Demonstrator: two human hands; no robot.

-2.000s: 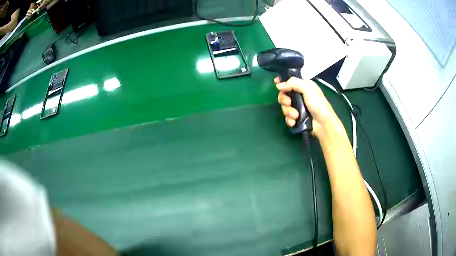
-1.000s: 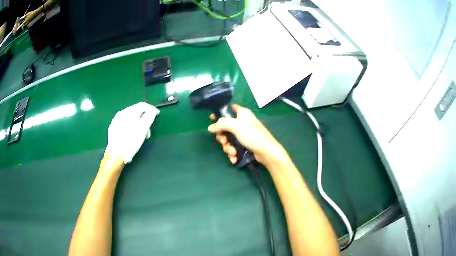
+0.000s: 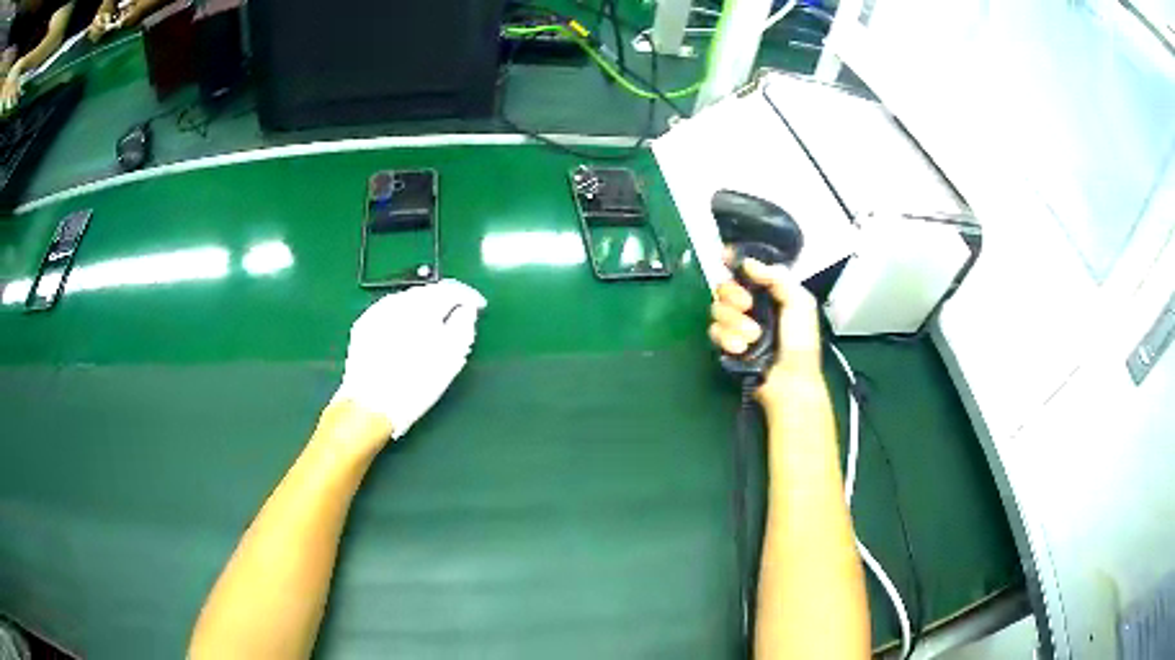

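My right hand (image 3: 760,316), bare, is closed around the handle of a black barcode scanner (image 3: 760,230), held in front of a white sheet with its head tilted up. My left hand (image 3: 410,348), in a white glove, has its fingers curled at the lower edge of a phone frame (image 3: 401,206); whether it grips it is unclear. Another phone frame (image 3: 619,200) lies to the right, left of the scanner. A third phone frame (image 3: 58,258) lies at the far left. All three lie on the shiny green strip. The scanner cable (image 3: 745,490) hangs down from the handle.
The white sheet (image 3: 709,155) leans against a white box-shaped device (image 3: 902,286). A white cable (image 3: 853,445) curves over the mat at right. White cabinet doors (image 3: 1031,258) stand beyond. A black box (image 3: 374,65) and a mouse (image 3: 133,146) are behind. Another person's hands (image 3: 110,19) show top left.
My gloved left hand has come in from the lower left to a phone frame. The scanner has swung left, then back right. Phone frames sit further left relative to the mouse; one more shows near the sheet.
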